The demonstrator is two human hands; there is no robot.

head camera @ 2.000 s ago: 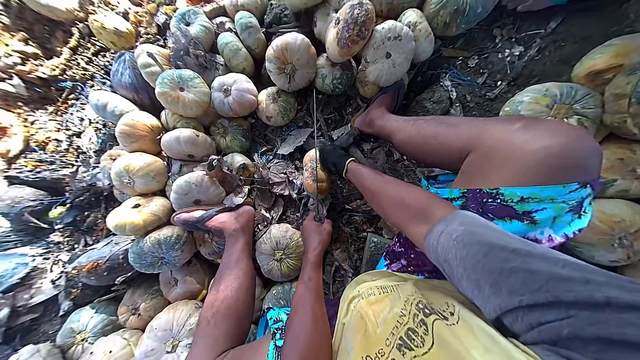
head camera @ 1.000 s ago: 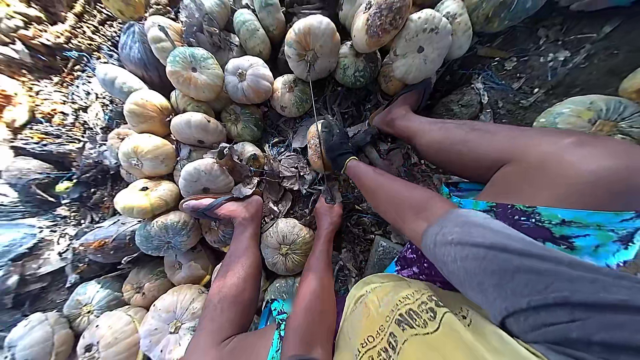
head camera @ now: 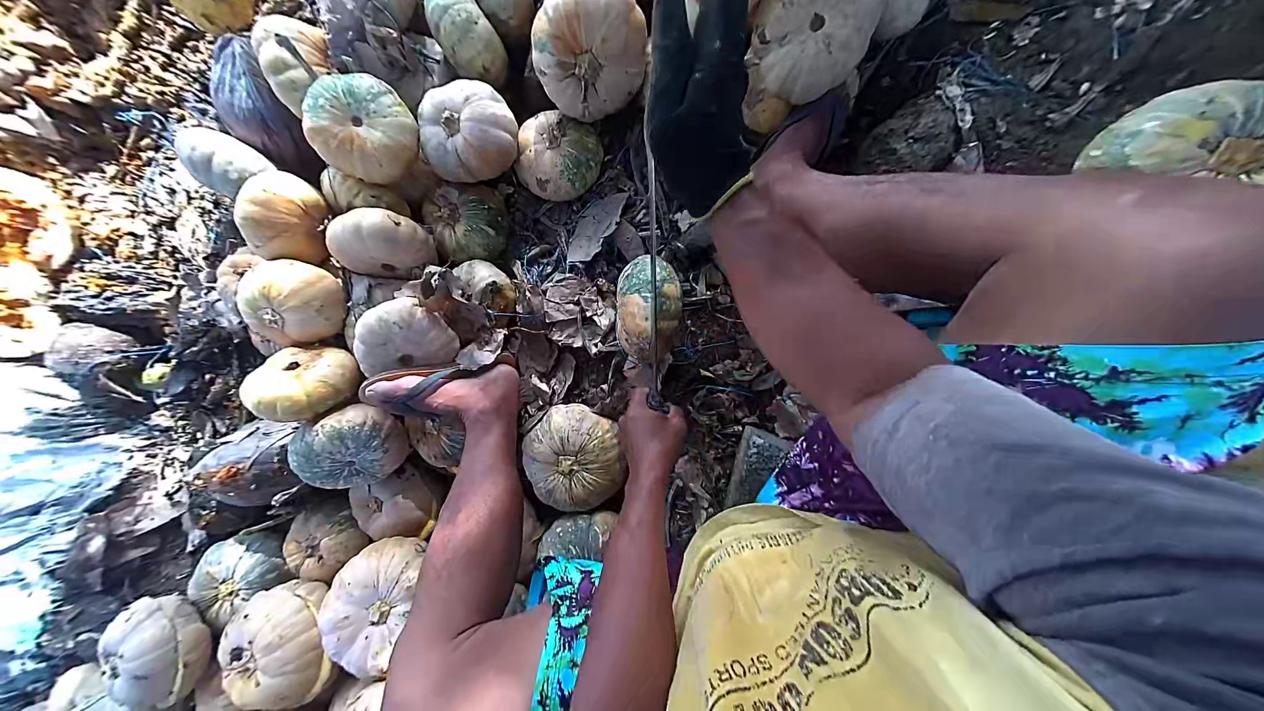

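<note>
My left hand (head camera: 653, 434), bare, is closed around the handle end of a long, thin blade (head camera: 653, 212) that points up the view. A small green and tan squash (head camera: 649, 308) lies behind the blade on dry leaves, just beyond this fist. My right hand (head camera: 699, 109) wears a black glove with a yellow cuff. It reaches to the top edge beside the far part of the blade, where its fingertips are cut off, so its hold is unclear. A round ribbed pumpkin (head camera: 574, 457) rests left of my left wrist.
Many pumpkins (head camera: 360, 128) are heaped along the left. My left foot in a flip-flop (head camera: 444, 390) is among them; my right foot (head camera: 805, 128) is near the gloved hand. Another pumpkin (head camera: 1175, 128) lies at the upper right. A grey block (head camera: 758, 464) sits beside my shorts.
My gloved right hand has left the small squash, which it touched one second ago, and moved up the view along the blade. My left hand still grips the blade's handle end.
</note>
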